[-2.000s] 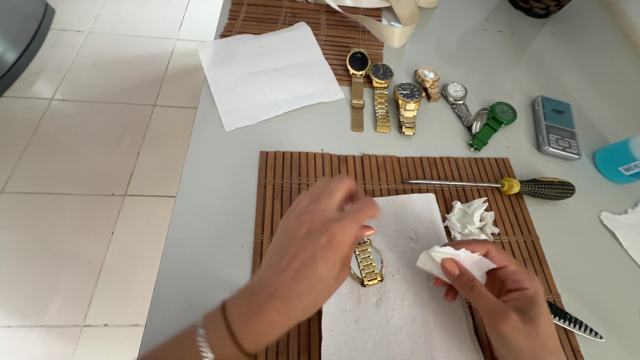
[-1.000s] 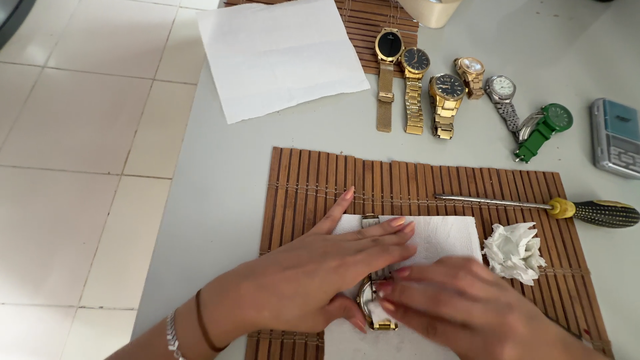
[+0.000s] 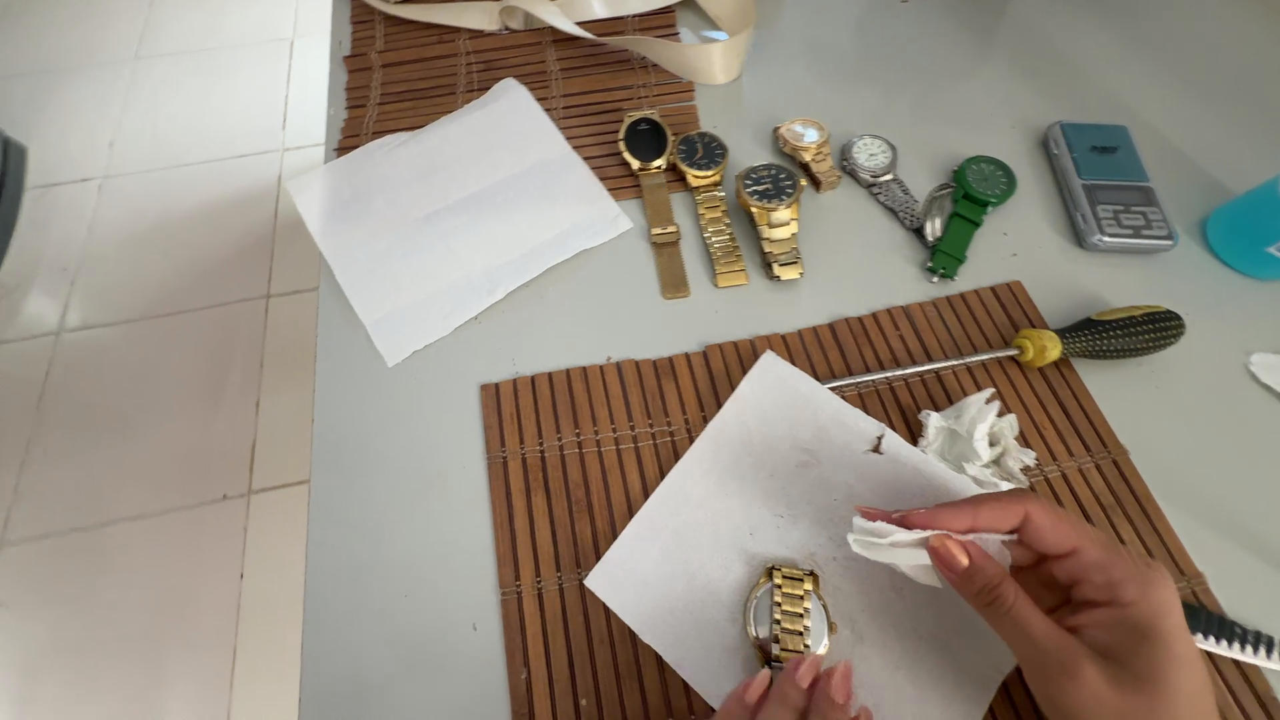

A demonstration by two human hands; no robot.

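On a white paper sheet (image 3: 690,560) lies a gold-tone metal watch (image 3: 791,612), its case back up and its link bracelet folded across it. The fingertips of my left hand (image 3: 795,692) touch the near end of the bracelet; the rest of that hand is cut off by the bottom edge. To the right of the watch, my right hand (image 3: 1070,600) pinches a folded white tissue (image 3: 900,548) between thumb and fingers, apart from the watch. A crumpled tissue (image 3: 975,440) rests just beyond my right hand.
Beneath the paper is a brown slatted bamboo mat (image 3: 560,480), with a screwdriver (image 3: 1120,333) across its far edge. A brush (image 3: 1235,635) lies at right. Farther back are several watches (image 3: 772,215), a pocket scale (image 3: 1110,190), another paper sheet (image 3: 460,220) and a beige strap (image 3: 690,55).
My right hand has moved away from the watch, where both hands were a second ago. My left hand is lower, at the bottom edge. The paper under the watch has turned on the mat.
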